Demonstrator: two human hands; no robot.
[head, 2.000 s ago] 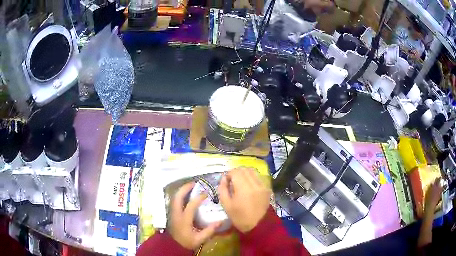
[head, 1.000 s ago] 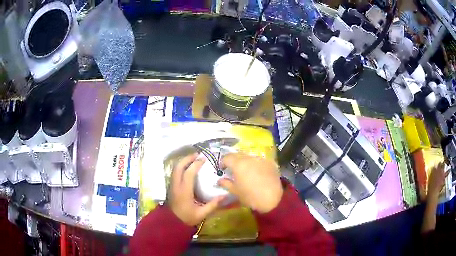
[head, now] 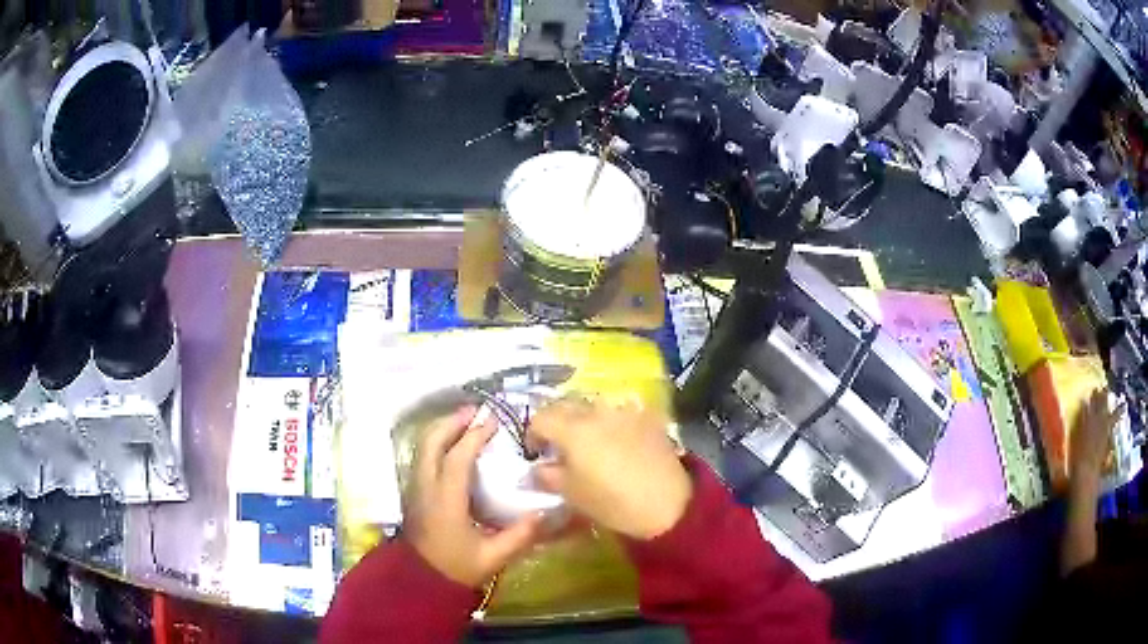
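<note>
A round white part (head: 514,486) lies over the yellow pad (head: 617,377) in front of me. My left hand (head: 456,501) holds it from the left, fingers and thumb around its side. My right hand (head: 611,468) is at its upper right, fingertips pinched at the dark lead wires (head: 506,409) where they enter the part. What the right fingertips grip there is mostly hidden. A flat white housing (head: 428,400) is behind the round part, overexposed, with the wires reaching over it. A thin wire hangs below the part.
A tin can (head: 573,229) with an upright stick stands behind the pad. Grey metal feeders (head: 825,421) and a hanging black screwdriver (head: 743,333) are at right. Black-domed units (head: 126,377) stand at left. Another person's hand (head: 1093,440) is by the orange bin (head: 1060,396).
The view has shifted. My left hand stays around the round part, now clear in front of the flat housing. My right hand keeps working at the wires, its fingers slightly moved.
</note>
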